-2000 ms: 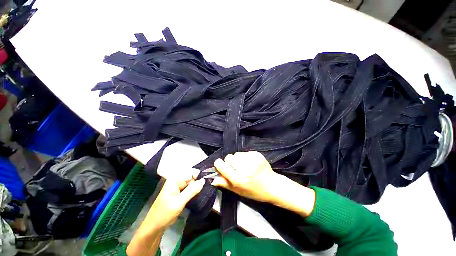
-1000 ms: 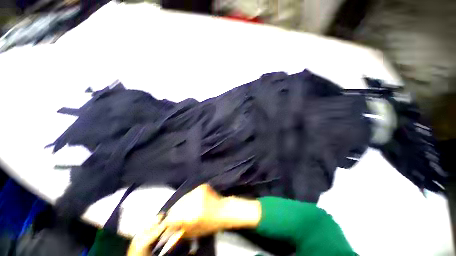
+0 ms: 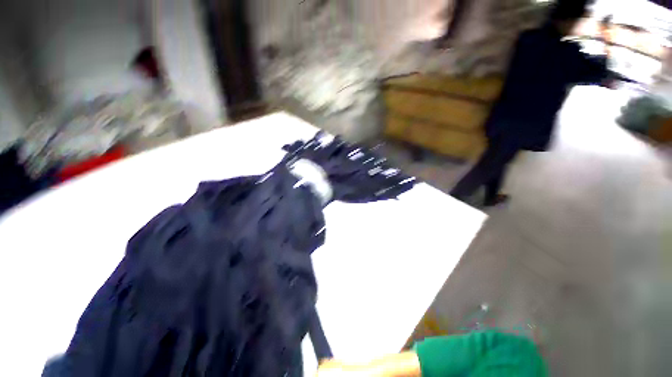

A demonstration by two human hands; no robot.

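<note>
A large bundle of dark fabric strips lies on the white table, running from the bottom left up to the table's far corner. A pale tie band goes around its neck; the cut ends with white flecks fan out beyond it. One dark strip hangs down to my right hand, which is cut off by the bottom edge below a green sleeve; its fingers are hidden, so I cannot tell whether it grips. My left hand is out of the picture. The picture is blurred.
A person in dark clothes stands beyond the table at the upper right, near a tan bin. Pale fabric piles lie behind the table. A red thing is at the left beyond the table edge. Grey floor is at the right.
The view has swung right and up, so the bundle now appears lower left. My left hand has left the picture. My right hand is now at the bottom edge.
</note>
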